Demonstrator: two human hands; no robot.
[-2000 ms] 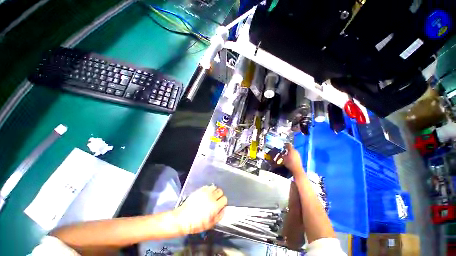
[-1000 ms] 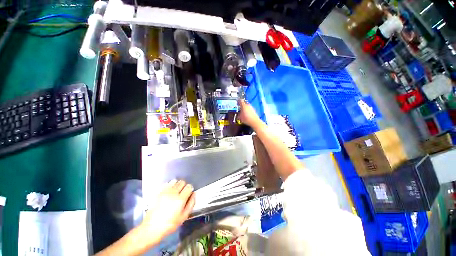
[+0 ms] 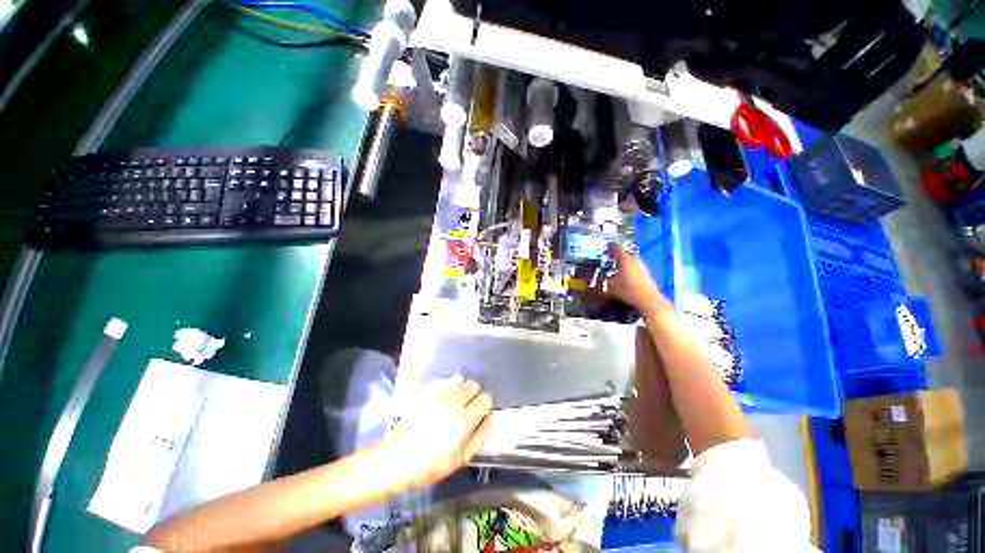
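A bundle of white cables (image 3: pixel 556 430) with dark ends lies fanned out on the silver-grey work plate (image 3: pixel 508 367). My left hand (image 3: pixel 443 425) rests on the left end of the cables; its fingers are curled and I cannot tell if they grip them. My right hand (image 3: pixel 629 283) is at the control panel (image 3: pixel 589 247) with the lit blue screen, fingers at its right edge; what the fingertips touch is hidden. The taping machine (image 3: pixel 524 259), with yellow and red bits, stands just beyond the plate.
An upper blue bin (image 3: pixel 756 292) with white cables is at the right; a lower bin (image 3: pixel 645 529) is partly hidden. Red scissors (image 3: pixel 760 130) lie on the white shelf (image 3: pixel 562 63). A keyboard (image 3: pixel 200 194) and paper (image 3: pixel 189 437) are on the green bench. A carton (image 3: pixel 905 441) stands far right.
The view swung right, then partly back left. My left hand stays on the cables and my right hand stays at the control panel.
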